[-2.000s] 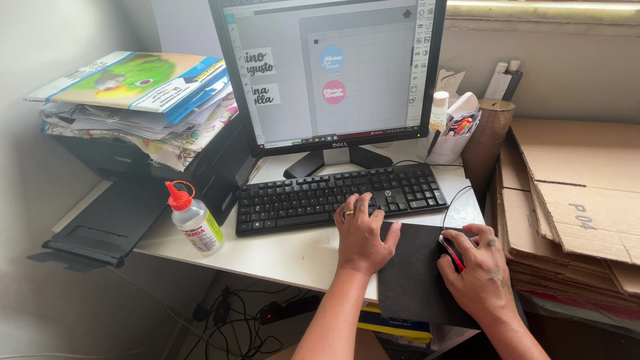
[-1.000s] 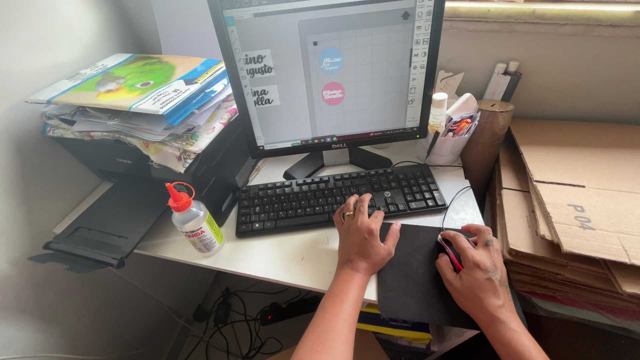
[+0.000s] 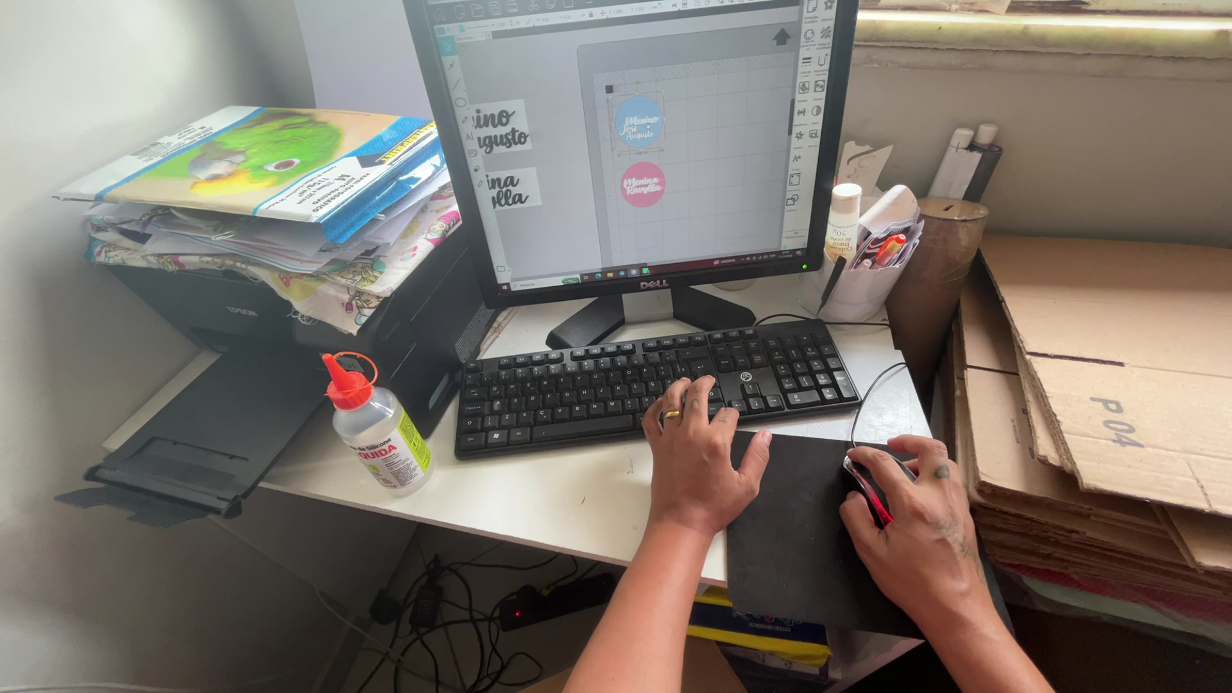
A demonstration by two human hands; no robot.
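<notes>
My left hand [image 3: 701, 462] rests with bent fingers on the lower right keys of a black computer keyboard [image 3: 568, 395], its thumb out to the side; it holds nothing. A black and red computer mouse [image 3: 874, 496] lies under my right hand [image 3: 914, 520], whose fingers curl over it on a black mouse pad [image 3: 784, 549]. Behind the keyboard stands a Dell monitor [image 3: 664, 154], showing a design program with a blue circle and a pink circle on a grid and black lettering at the left. The lower part of the mouse is hidden by my hand.
A silicone glue bottle [image 3: 385, 443] with a red cap stands left of the keyboard. Papers [image 3: 279, 241] are piled on an Epson printer [image 3: 231, 308]. A white pen cup [image 3: 857, 289] and a cardboard tube [image 3: 929, 279] stand at right, beside stacked cardboard [image 3: 1116, 385]. Cables [image 3: 433, 616] lie below.
A thin selection outline now shows around the blue circle on the screen. My hands have stayed at the keyboard and on the mouse.
</notes>
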